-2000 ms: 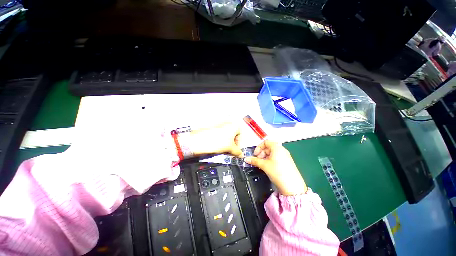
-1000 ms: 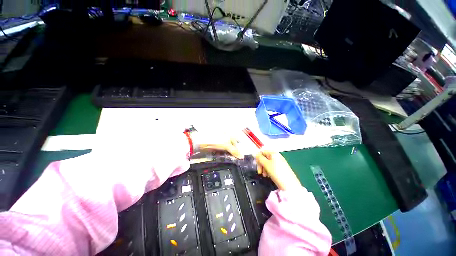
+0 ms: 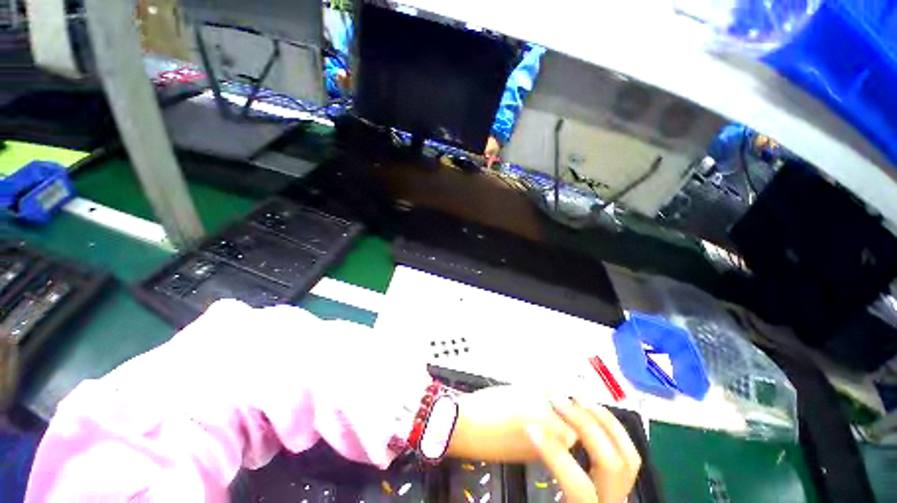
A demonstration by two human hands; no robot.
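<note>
My left hand reaches in from the left over the phone tray, fingers bent down toward the bottom edge. Its fingertips are blurred near the picture's edge, and I cannot tell if they hold anything. A red-banded watch sits on the wrist. My right hand is not in view. The phone tray is mostly hidden by my arm and cut off below; parts of phone bodies with orange and silver marks show under the hand. Several small dark rings lie in two rows on the white sheet.
A blue bin stands at the right, with a red stick beside it and clear plastic packaging behind. More black trays lie left and behind. A grey post rises at left. Blue sleeves of other people show across the bench.
The view has swung up and to the left. My right hand has gone out of view. My left hand has left the strip area and now hangs lower over the tray. The dark rings have come into view.
</note>
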